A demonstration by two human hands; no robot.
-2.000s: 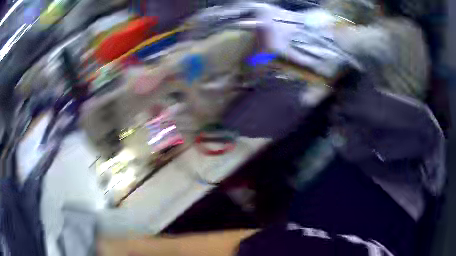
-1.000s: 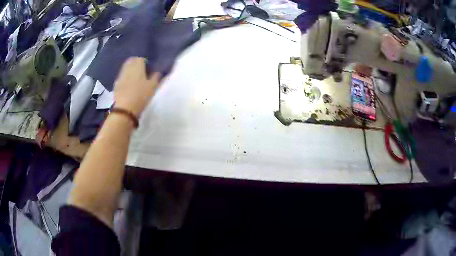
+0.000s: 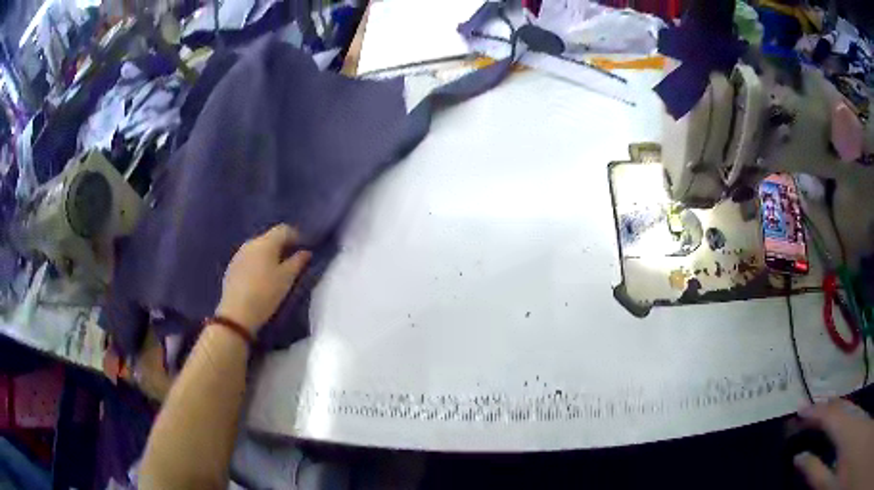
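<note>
A large dark purple-grey fabric panel (image 3: 278,153) lies over the left part of the white sewing table, with a narrow strip of it reaching the back. My left hand (image 3: 261,282), bare with a dark red wristband, grips the panel's near part between thumb and fingers; the fingertips are partly hidden in the cloth. My right hand (image 3: 843,442) is at the lower right, past the table's front edge and cut off by the picture's edge. Its thumb and fingers are apart around a dark area; whether it holds something is unclear.
The sewing machine head (image 3: 719,134) stands at right over its lit bed plate (image 3: 661,239). A phone (image 3: 784,225), its cable and red-handled scissors (image 3: 839,316) are beside it. Another machine (image 3: 81,206) and cloth heaps are at left.
The view has shifted. My left hand has drawn the dark panel toward me, so more of it is spread on the table. My right hand has come into view at lower right.
</note>
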